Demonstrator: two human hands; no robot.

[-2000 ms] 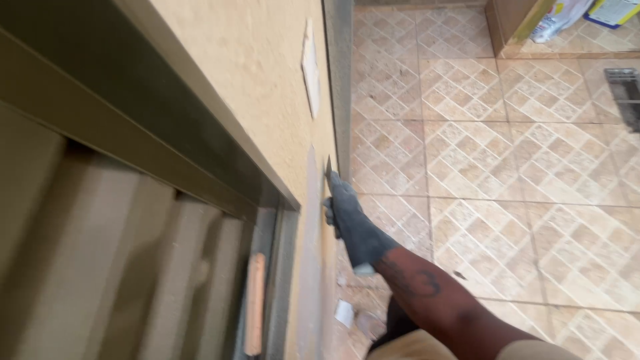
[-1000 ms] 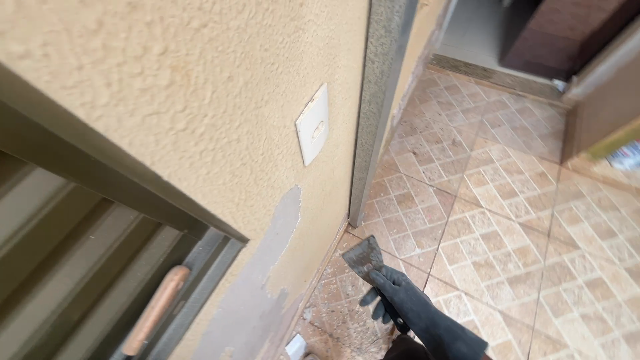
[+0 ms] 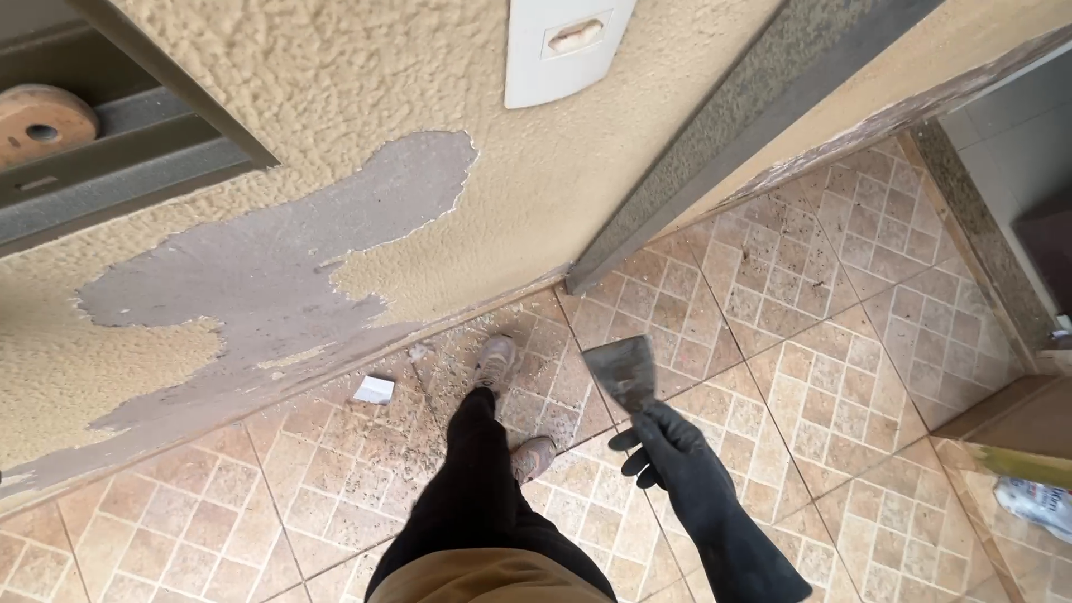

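My right hand (image 3: 678,456), in a long black rubber glove, grips a putty knife (image 3: 624,373) whose wide metal blade points up and away from me. Hand and blade are over the tiled floor, apart from the wall. The beige textured wall (image 3: 519,209) has a bare grey patch (image 3: 276,251) with ragged, peeled edges low down. Above that patch is a white socket plate (image 3: 565,50). Paint crumbs lie on the floor along the wall. My left hand is not in view.
A metal window or door frame (image 3: 193,109) with a round wooden piece (image 3: 46,126) is at the upper left. A grey post (image 3: 729,126) stands against the wall. My shoes (image 3: 496,362) are among the debris, near a white scrap (image 3: 373,389). A plastic package (image 3: 1038,507) is at the right.
The blade was close to the wall two seconds ago; now my right hand holds it away from the wall, over the floor. The view has swung toward the wall's foot and my feet.
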